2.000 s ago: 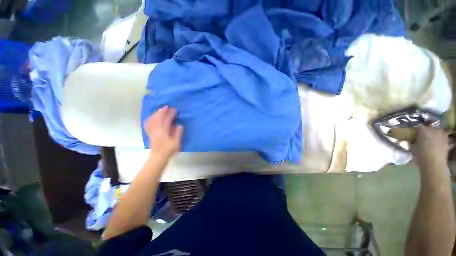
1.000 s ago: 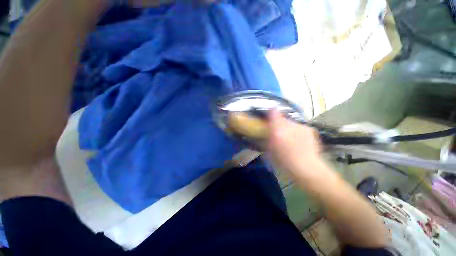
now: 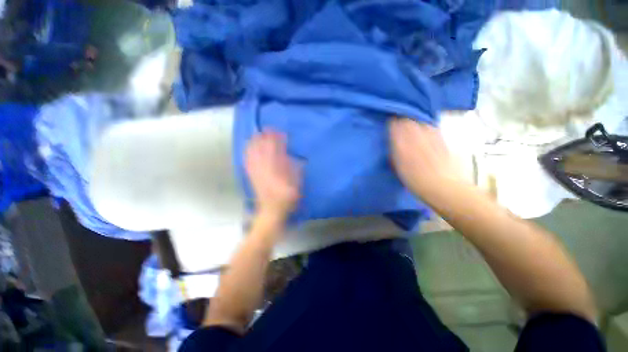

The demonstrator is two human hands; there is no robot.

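The mid-blue shirt lies over the middle of the pale pressing board, with folds along its far part. My left hand is on the shirt's left part, blurred; whether its fingers grip cloth cannot be told. My right hand is at the shirt's right edge, its fingertips hidden at the cloth. The steam iron stands apart from both hands at the far right, partly cut off by the picture's edge, with its tan handle on top.
A pile of darker blue shirts lies along the far side of the board. White rumpled cloth covers the board's right end. Lighter-blue garments hang round its left end. A pale blue cloth shows below the board at left.
My right hand has let go of the iron, which is now at the far right, and has moved to the shirt. My left hand is back low on the cloth. The view has swung back over the board.
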